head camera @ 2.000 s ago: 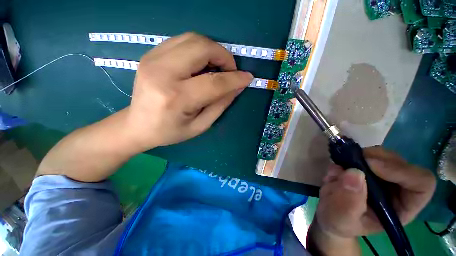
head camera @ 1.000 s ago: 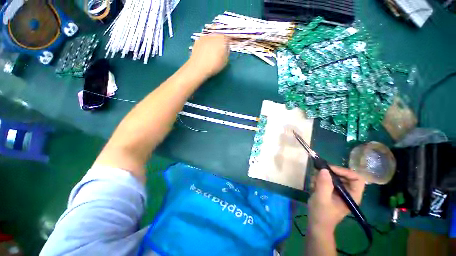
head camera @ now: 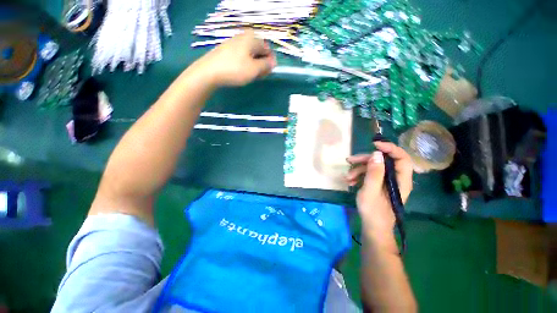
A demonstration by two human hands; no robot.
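My left hand (head camera: 241, 59) is closed on one end of a blurred white LED strip (head camera: 302, 72), which stretches right toward the green boards. My right hand (head camera: 383, 177) holds the black soldering iron (head camera: 392, 183) upright, its tip near the lower edge of the green heap, off the board. The beige backing board (head camera: 334, 134) has a brown stain and a row of small green circuit boards (head camera: 290, 147) along its left edge. Two white strips (head camera: 244, 117) lie side by side, their right ends at the upper circuit boards; my left forearm hides their left ends.
A heap of green circuit boards (head camera: 391, 58) lies beyond the board, beside loose LED strips (head camera: 250, 18). Fanned white strips (head camera: 129, 36) and a dark pouch (head camera: 90, 113) are at left. A round dish (head camera: 427, 145) and a black boxy item (head camera: 488, 150) are at right.
My left hand left the strip at the board, reached the loose strips and now holds one strip. The iron moved off the circuit boards, over the beige board, then right toward the green heap.
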